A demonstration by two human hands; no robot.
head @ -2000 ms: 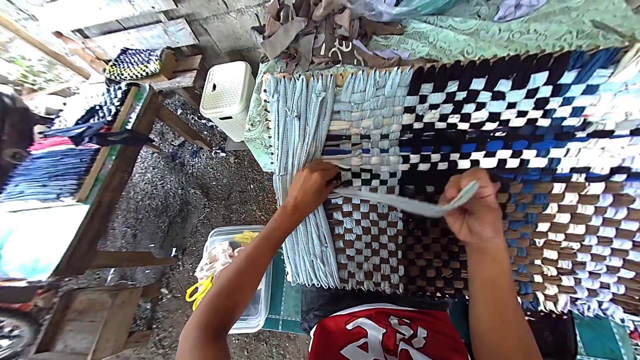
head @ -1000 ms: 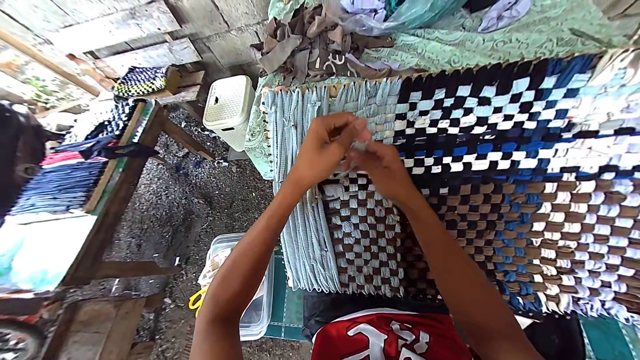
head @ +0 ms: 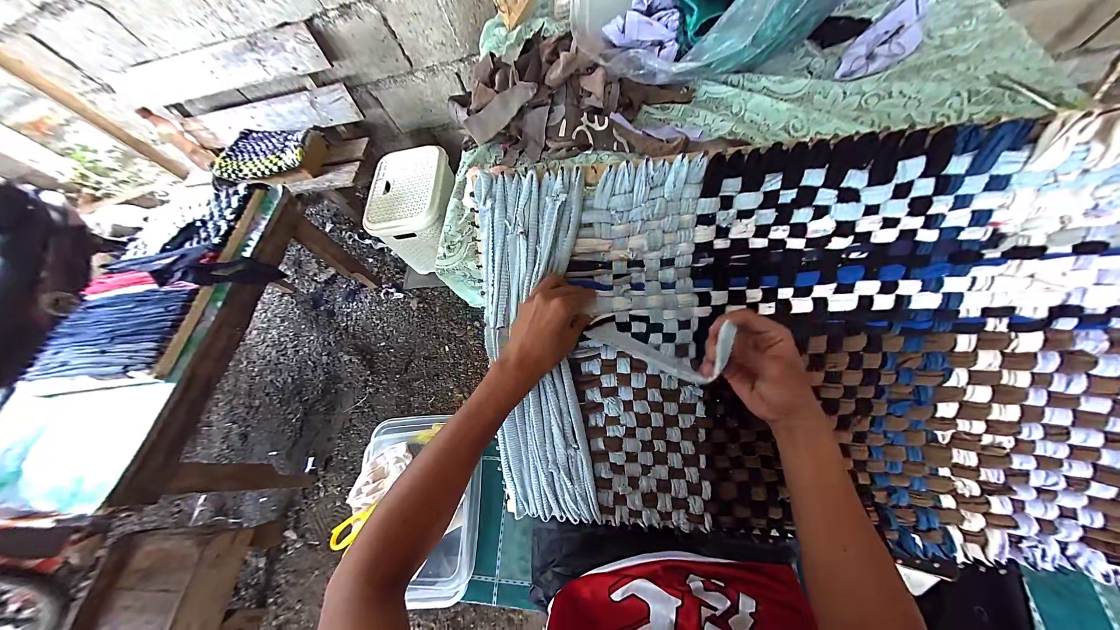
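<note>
A large mat of woven fabric strips [head: 840,289], checkered in black, white, blue, brown and pale blue, lies stretched on a frame in front of me. Unwoven pale blue strips [head: 547,446] run along its left side. My left hand [head: 547,324] rests on these strips near the woven edge, fingers bent at the strips there; whether it grips one is hard to see. Right of it, my right hand [head: 759,363] pinches the free end of a light grey-blue fabric strip [head: 647,352], which stretches from beside my left hand across the weave.
A lidded cream basket [head: 407,197] stands behind left. Near my left forearm is a clear plastic tub [head: 451,560] with yellow-handled scissors [head: 350,528]. Brown scraps [head: 542,101] lie beyond the mat. A wooden frame with dark blue strips [head: 122,328] is at left.
One second ago both hands were together above the pale strips. They have since moved apart, my right hand going right and down with the strip's end, my left hand going down.
</note>
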